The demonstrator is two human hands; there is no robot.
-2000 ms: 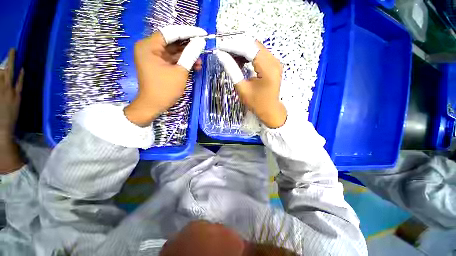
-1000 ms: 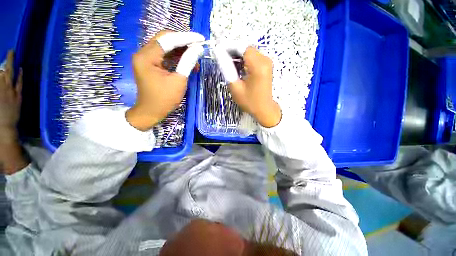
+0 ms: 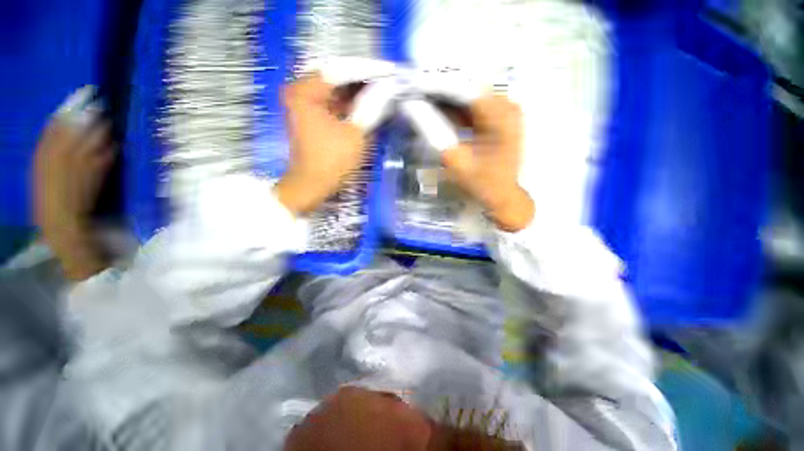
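Observation:
The frame is blurred. My left hand (image 3: 331, 145) and my right hand (image 3: 485, 150) meet fingertip to fingertip above the gap between two trays. White covers are on their thumbs and fingers. Both hands are pinched, but blur hides whether a piece is between the fingertips. Below them the clear plastic box (image 3: 428, 225) shows dark shafts faintly. White plastic parts (image 3: 564, 114) are heaped in the tray behind and right of my right hand. Assembled pieces (image 3: 212, 97) lie in two columns in the blue tray (image 3: 145, 158) on the left.
An empty-looking blue tray (image 3: 683, 194) is at the right. Another person's hand (image 3: 75, 176) is at the far left, over the edge of a further blue tray (image 3: 44, 53). Dark gaps separate the trays. Blue-green floor (image 3: 705, 396) shows at the lower right.
The whole view has shifted and blurred, with trays and hands now further right in the frame. My hands stay together. The other person's hand at the far left shows more fully.

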